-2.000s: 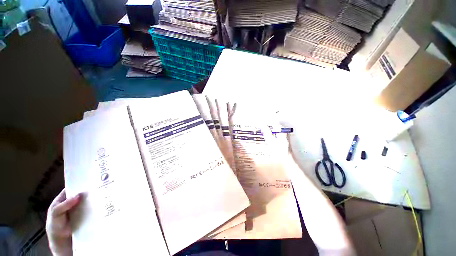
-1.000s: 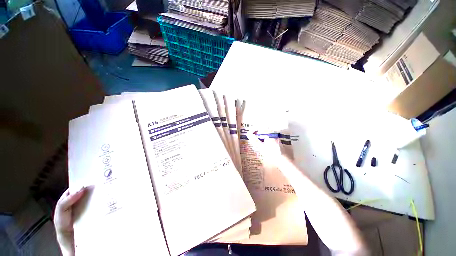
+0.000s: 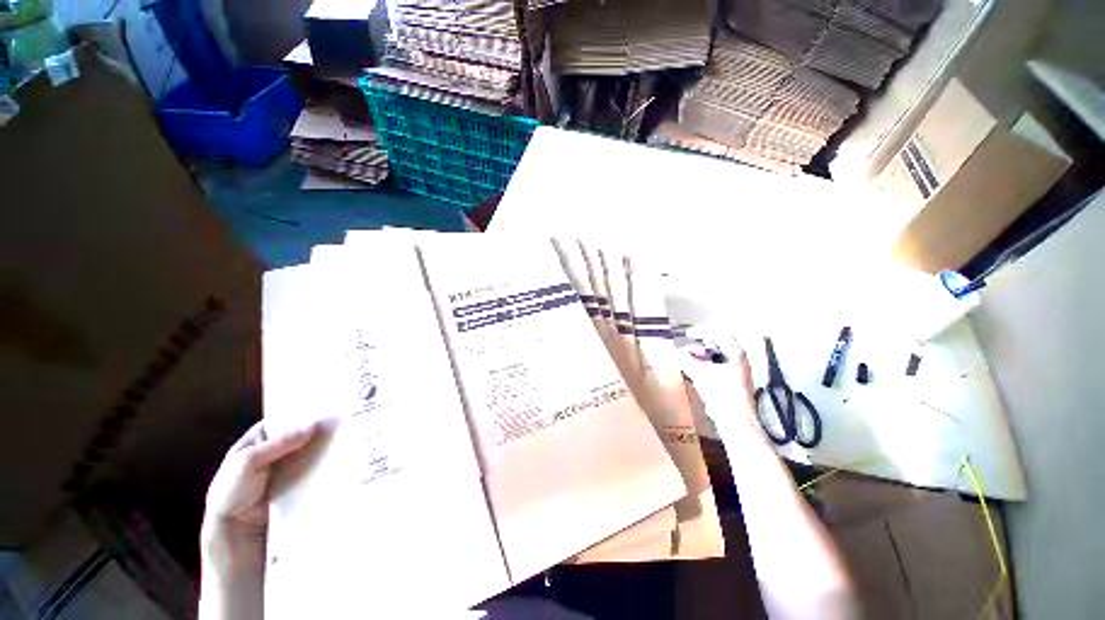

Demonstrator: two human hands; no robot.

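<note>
A fanned stack of flat tan cartons (image 3: 557, 448) lies in front of me, partly over the white table's near edge. The top carton shows an icon column, two dark bars and small text. My left hand (image 3: 257, 484) grips the stack's left edge, thumb on top. My right hand (image 3: 717, 369) is at the right side of the fanned cartons, washed out by glare. A small dark and reddish piece of a pen (image 3: 705, 355) shows at its fingers. The rest of the pen is hidden or overexposed.
On the white table (image 3: 969, 436) lie scissors (image 3: 788, 409), a spare marker (image 3: 837, 356) and small black pieces. A yellow strap (image 3: 991, 521) hangs at its edge. An open carton (image 3: 988, 194) stands far right. Beyond are a green crate (image 3: 442, 143), carton stacks and a blue bin (image 3: 236, 115). A large brown carton (image 3: 109, 279) stands left.
The carton stack and my left hand have shifted right, covering more of the lower cartons. My right hand has moved right off the printed bars. The camera view has shifted slightly.
</note>
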